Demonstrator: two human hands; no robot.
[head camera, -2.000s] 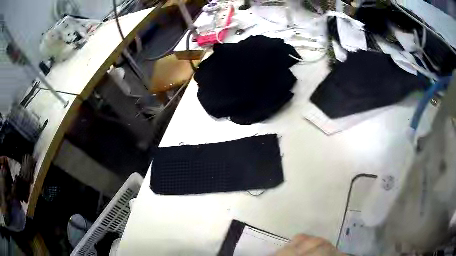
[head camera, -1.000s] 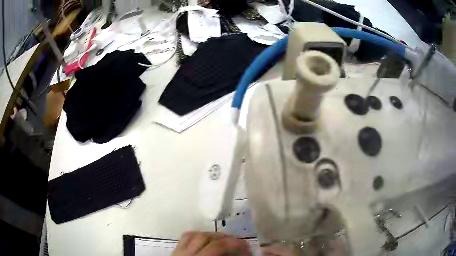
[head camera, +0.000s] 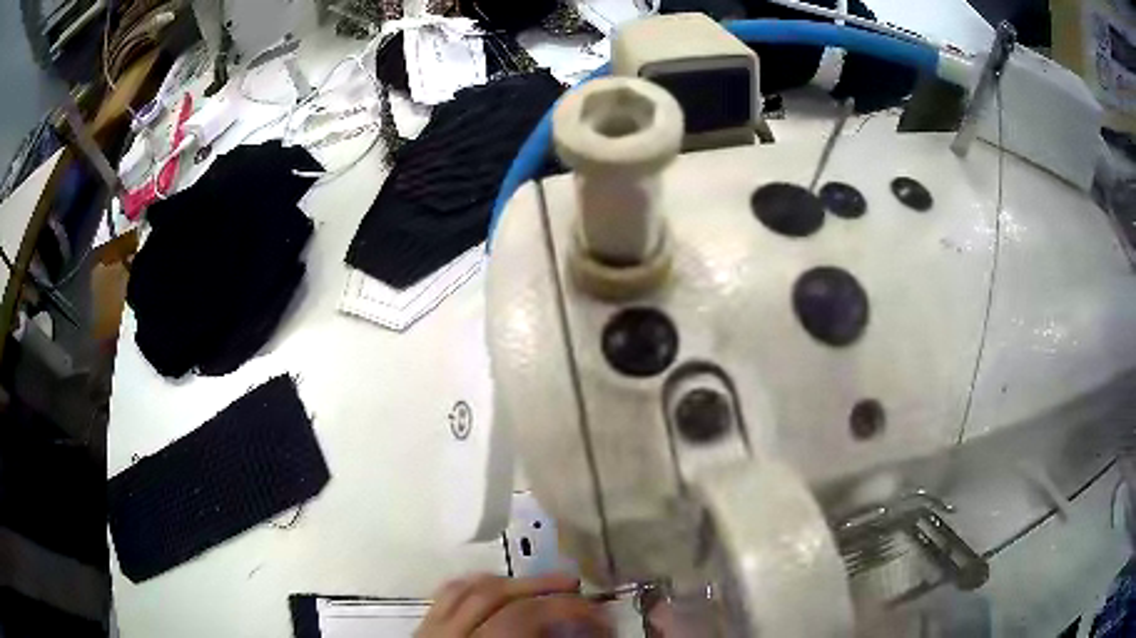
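A white paper template (head camera: 374, 619) with printed lines lies on a dark fabric piece (head camera: 303, 614), whose edge shows at its left and top, at the bottom edge of the picture. My left hand (head camera: 513, 611) lies bare at the template's right end, beside the needle area, cut off by the picture's bottom edge; its grip is hidden. A small part of my right hand (head camera: 679, 616) shows, blurred, behind the cream-white sewing machine head (head camera: 760, 299), which hides most of it.
A ribbed black piece (head camera: 218, 480) lies at left, with a jagged black stack (head camera: 224, 262) above it. Dark pieces (head camera: 449, 175) lie on a white pattern (head camera: 399, 307). A blue tube (head camera: 797, 34) curves behind the head. Cloth scraps lie at the back.
The view has swung right and brought the machine head into the picture. The template and fabric now lie at the needle area. My left hand remains at the template's right end.
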